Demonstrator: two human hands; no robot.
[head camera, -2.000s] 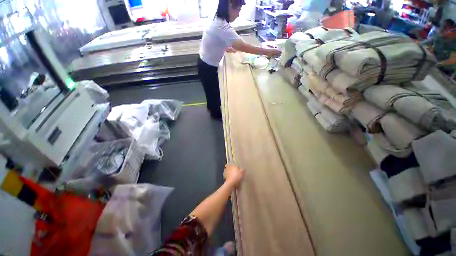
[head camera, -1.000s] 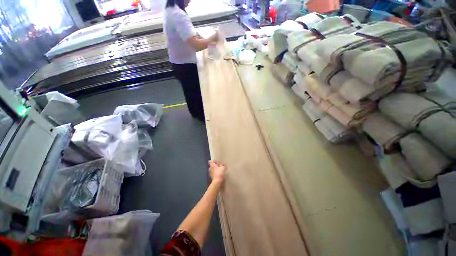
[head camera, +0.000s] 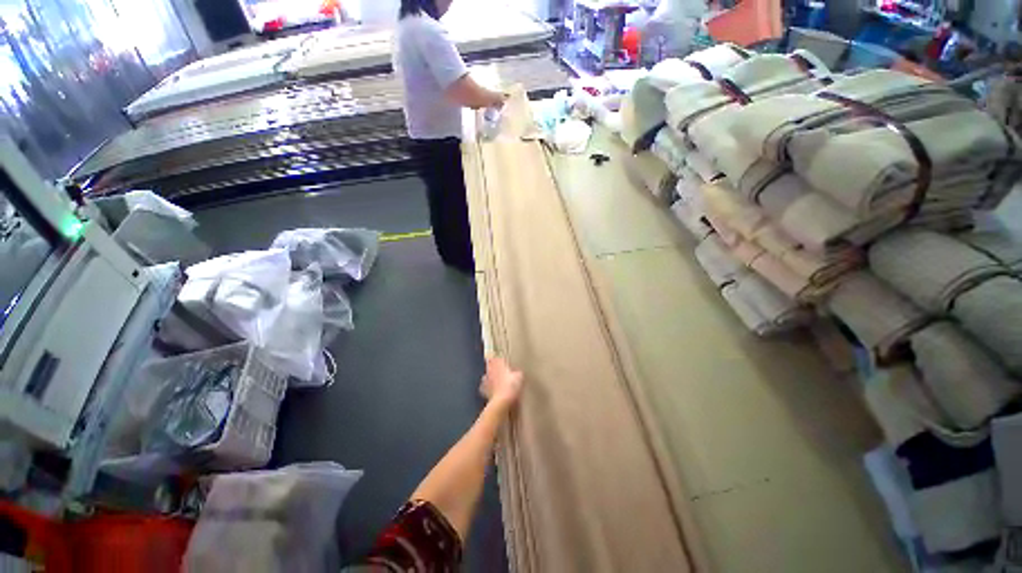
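A beige-tan curtain panel (head camera: 572, 369) lies as a long flat strip along the left side of the table (head camera: 717, 448). Its layered edges run along the table's left rim. My left hand (head camera: 503, 384) holds the panel's left edge, with the fingers partly hidden at the rim. My right hand is not in view. At the far end, a person in a white top (head camera: 431, 84) holds a raised, bunched end of the panel.
Folded curtain bundles (head camera: 835, 140) with dark straps are stacked along the table's right side. A small pale heap (head camera: 569, 134) lies at the far end. Plastic bags (head camera: 263, 297) and a crate (head camera: 252, 409) stand on the floor at left. A pleating rack (head camera: 258, 134) is behind.
The other person's hands have drawn back from across the table and now hold up the panel's far end. My left hand stays on the left edge. The view has shifted.
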